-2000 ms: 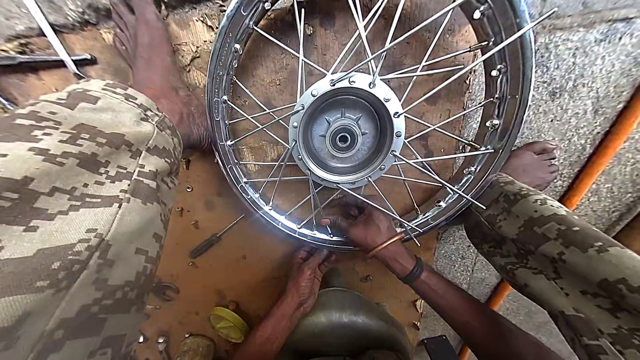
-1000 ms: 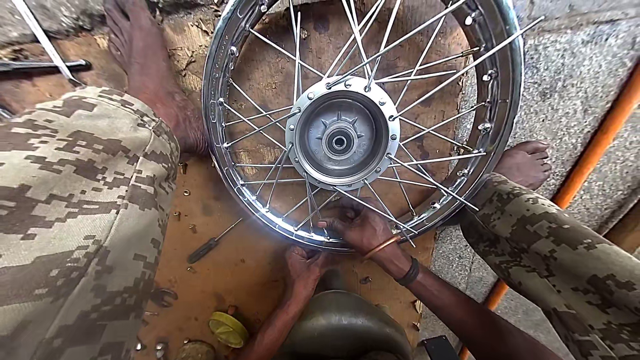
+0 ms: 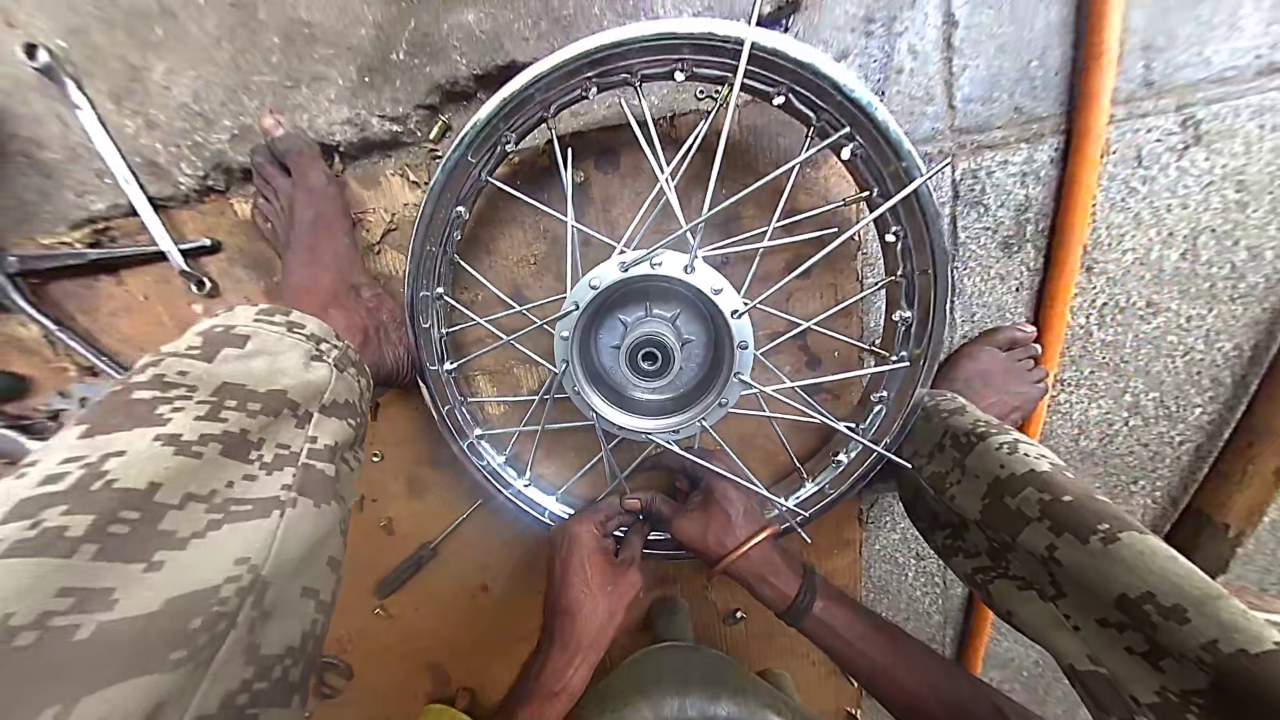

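A chrome wheel rim lies on a brown board between my feet, with a metal hub in its middle. Spokes run out from the hub; several have free outer ends that lie across the rim. At the rim's near side, my left hand has thumb and fingers pinched around a spoke's end. My right hand, with a copper-coloured bangle at its wrist, reaches inside the rim and meets the left fingertips at the same spoke. The fingers partly hide what lies between them.
A screwdriver and small nipples lie on the board left of the wheel. A ring spanner and another metal tool are at the upper left. A rounded metal object stands below my hands. An orange pole runs along the right.
My left hand has moved up from below the rim to the spoke beside my right fingers. The view has shifted somewhat.
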